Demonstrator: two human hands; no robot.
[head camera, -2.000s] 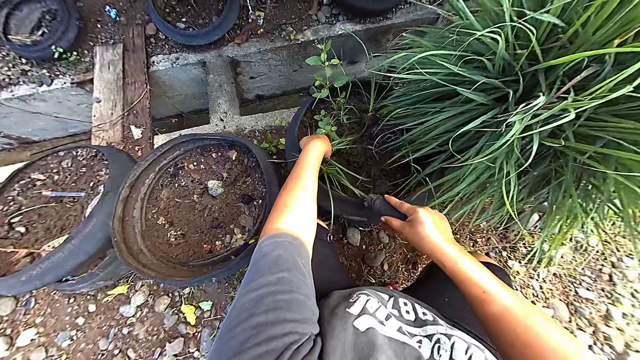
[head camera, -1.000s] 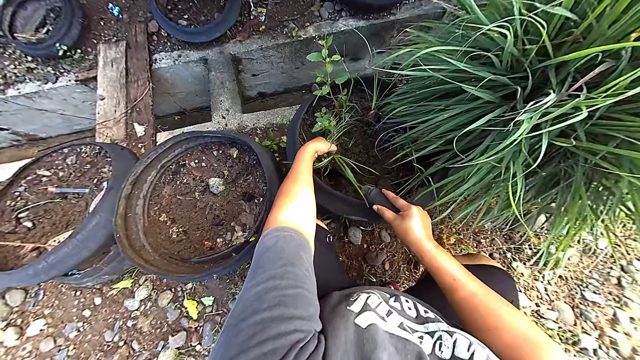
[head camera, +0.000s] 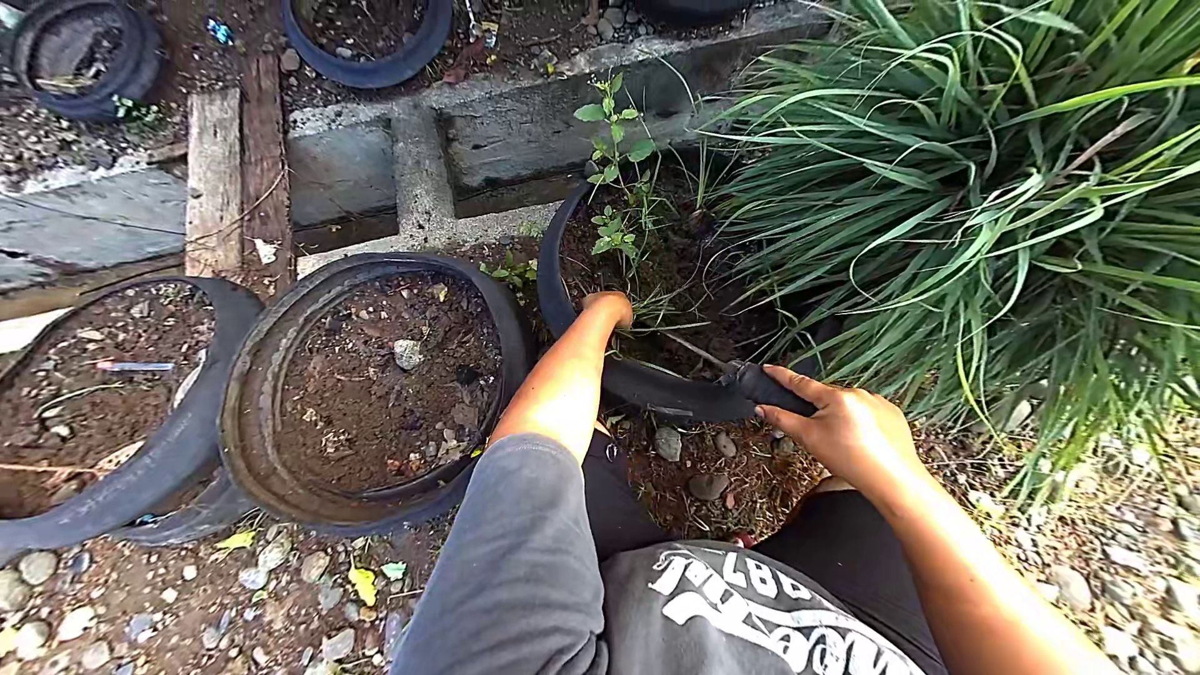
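My left hand (head camera: 609, 309) is closed around the base of weeds and grass stems (head camera: 656, 314) inside a tire planter (head camera: 656, 389); its fingertips are partly hidden. A leafy green plant (head camera: 614, 169) rises just beyond that hand. In my right hand (head camera: 834, 417) is the dark handle of a hand tool (head camera: 773, 389), held over the planter's near rim. The tool's thin metal shaft points left toward the weeds, and its tip is hidden among them. Dark soil (head camera: 722, 328) fills the planter.
Two soil-filled tires (head camera: 516, 328) (head camera: 187, 441) stand to the left. A large clump of long-leaved grass (head camera: 937, 187) overhangs the planter on the right. Behind run a concrete channel (head camera: 506, 141) and wooden planks (head camera: 214, 178). Stones (head camera: 668, 443) lie on the near ground.
The tool's metal shaft now shows above the soil, where it was hardly visible before. My left hand stays at the weeds, and my right hand keeps hold of the handle.
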